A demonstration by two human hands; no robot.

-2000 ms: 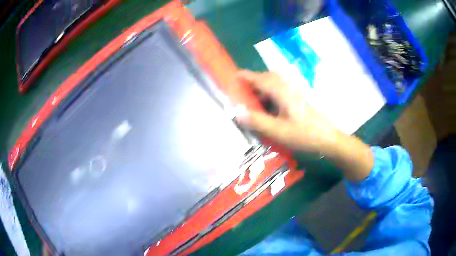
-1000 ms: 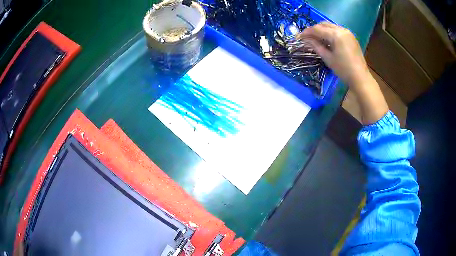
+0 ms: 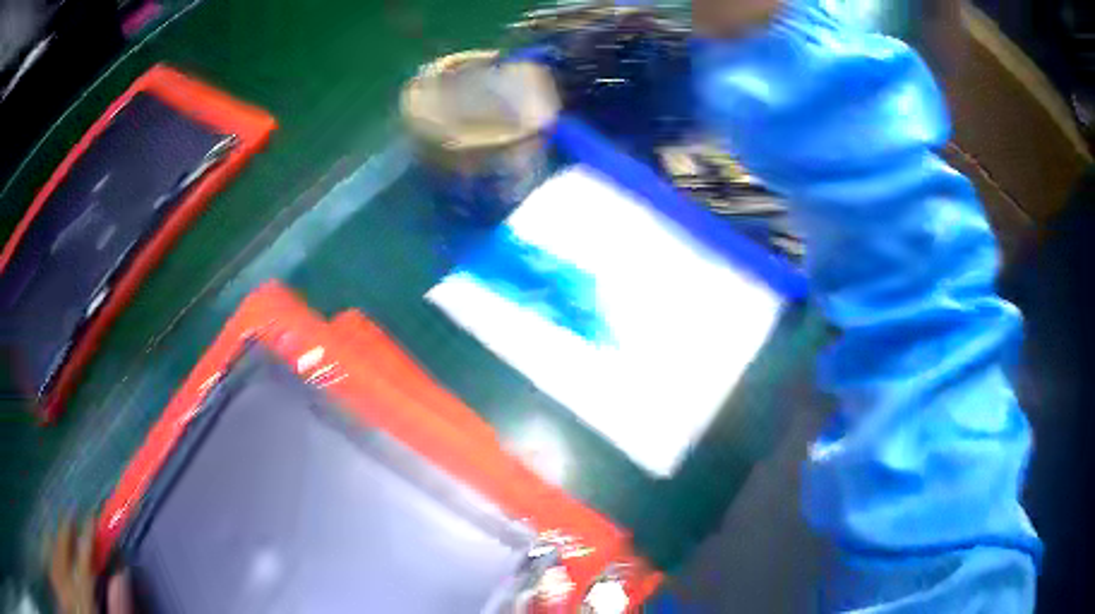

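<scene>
The frame is blurred. A dark grey laptop lid back cover (image 3: 324, 504) lies on a red foam pad (image 3: 420, 420) at the lower left. My left hand (image 3: 84, 576) is small and blurred at the cover's left edge, cut off by the frame; its grip cannot be told. My right hand (image 3: 735, 14) shows only in part at the top edge, above the blue parts bin (image 3: 684, 180) with dark and pale cables; its fingers are out of the picture. The blue sleeve hides part of the bin.
A white sheet (image 3: 672, 372) with blue adhesive strips (image 3: 540, 282) lies beside the bin. A tape roll (image 3: 480, 108) stands behind it. Another cover (image 3: 108, 228) on a red pad lies at the upper left. Brown cardboard (image 3: 1021, 120) shows at the upper right.
My right hand has moved up from the cables in the bin to the top edge. The view has shifted, so the cover, sheet and roll sit further right and lower.
</scene>
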